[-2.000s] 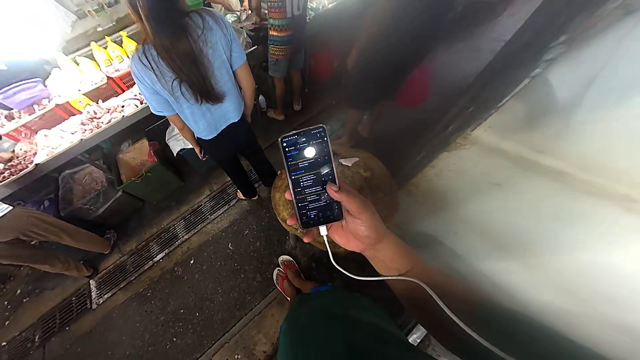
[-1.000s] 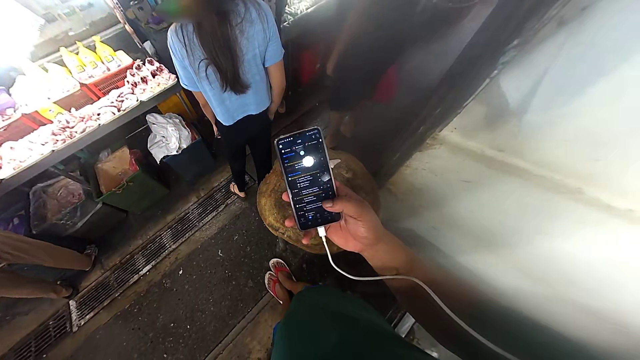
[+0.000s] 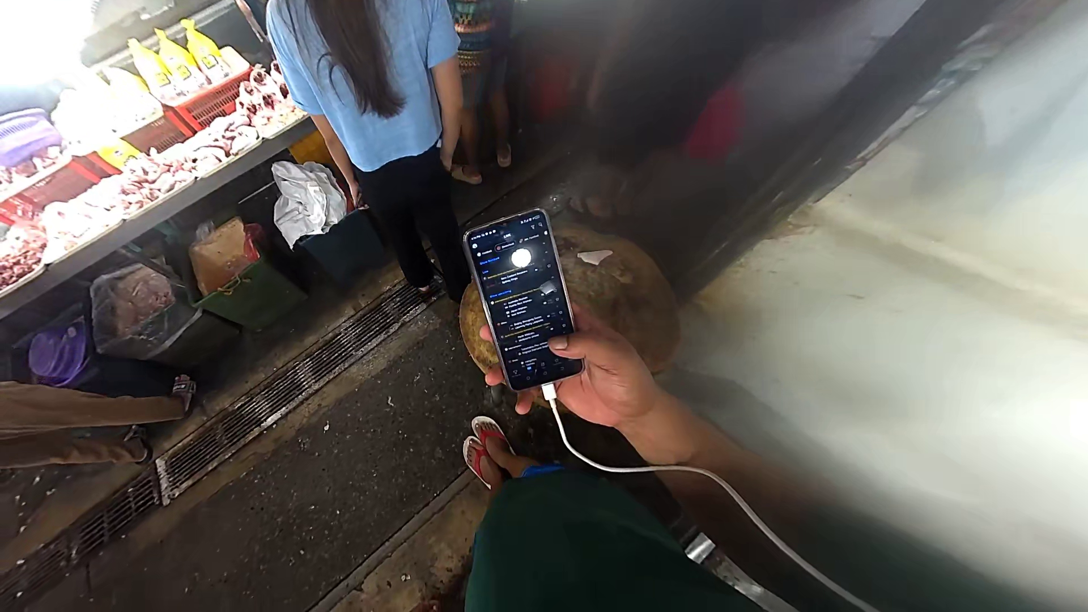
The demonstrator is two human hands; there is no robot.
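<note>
My right hand [image 3: 608,374] holds a smartphone [image 3: 523,297] upright, its lit dark screen facing me and the thumb resting over the screen's lower right. A white charging cable [image 3: 659,468] is plugged into the phone's bottom edge and runs down to the lower right. Behind and below the phone is a round, worn chopping block [image 3: 633,297] with a small pale scrap [image 3: 594,256] on top. My left hand is not in view.
A person in a blue T-shirt [image 3: 365,93] stands ahead, back turned. At left, a stall counter [image 3: 153,212] bears raw meat and red baskets [image 3: 212,100]. Below are a green bin [image 3: 251,293] and bags. A drain grate [image 3: 297,382] crosses the floor; a pale surface [image 3: 892,340] lies at right.
The view has shifted a little. My hand keeps its hold on the phone, with the thumb over the lower screen. The person in blue remains standing.
</note>
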